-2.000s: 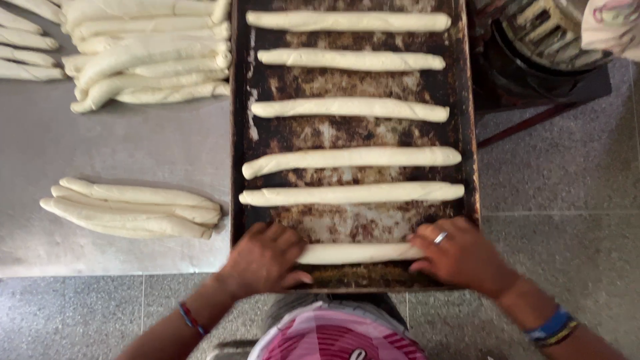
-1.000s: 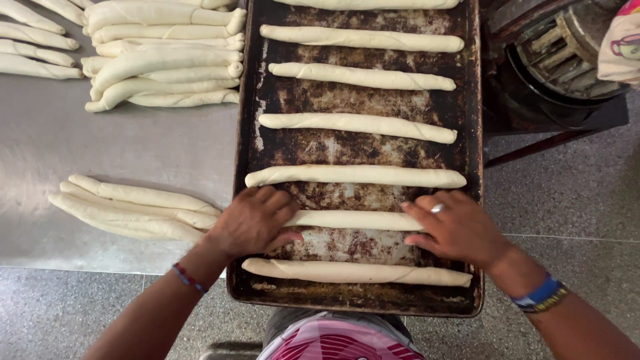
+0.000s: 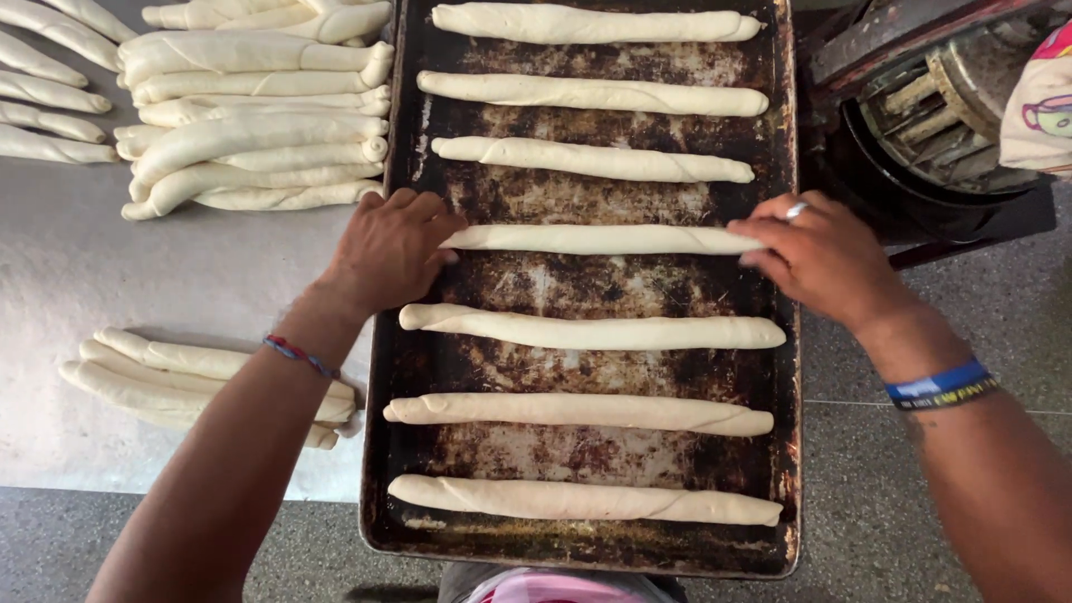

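A dark, stained metal baking tray (image 3: 536,540) holds several long dough strips lying crosswise, spaced apart. My left hand (image 3: 394,243) grips the left end of one dough strip (image 3: 599,239) near the tray's middle, over the tray's left rim. The right end of that same strip is between the fingers of my right hand (image 3: 812,251), which wears a ring. Just nearer to me lies another dough strip (image 3: 595,327), and just beyond is a further one (image 3: 595,159). My fingers hide the ends of the held strip.
Left of the tray is a metal table (image 3: 209,276) with a large pile of dough strips (image 3: 260,134) and a smaller pile (image 3: 159,377) nearer me. A dark round metal machine part (image 3: 938,126) and a printed cloth (image 3: 1038,117) are at the upper right.
Both hands have moved away from my body, from strips near the tray's near edge to one around its middle. The view has shifted, showing more of the tray's near end.
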